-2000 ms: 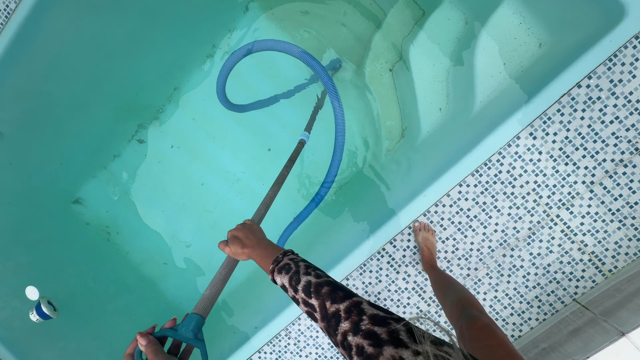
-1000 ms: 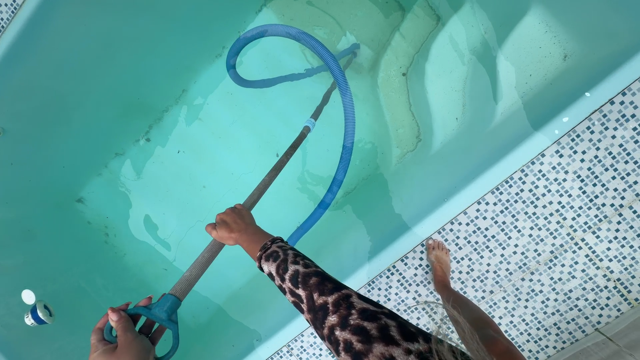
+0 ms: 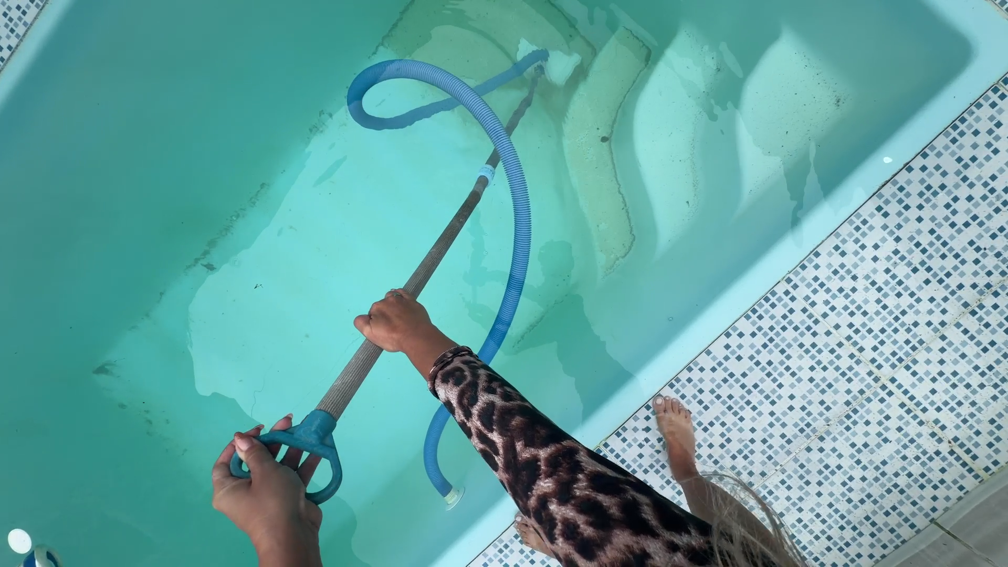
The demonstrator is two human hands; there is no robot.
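Observation:
My right hand point(image 3: 398, 321) is closed around a long ribbed grey-brown pole point(image 3: 441, 252) over the pool water. At the near end of the pole, my left hand point(image 3: 268, 488) grips the blue loop handle point(image 3: 340, 472), with some fingers through it. A lighter blue collar point(image 3: 487, 173) sits further along the pole. The far end of the pole is under water, beside the end of a blue corrugated hose point(image 3: 520, 228); what it joins there is unclear. The hose loops left, crosses over the pole, passes under my right forearm and ends at a pale fitting point(image 3: 453, 498) near the pool wall.
Curved pool steps point(image 3: 602, 157) lie under water at the upper right. A mosaic-tiled deck point(image 3: 850, 346) borders the pool on the right, with a bare foot point(image 3: 676, 437) near its edge. A white-and-blue object point(image 3: 41, 557), partly cut off, is at the lower left.
The pole has moved outward, away from the near pool edge, with both hands still on it. The hose loop has shifted with it, and the hose's near-end fitting now shows.

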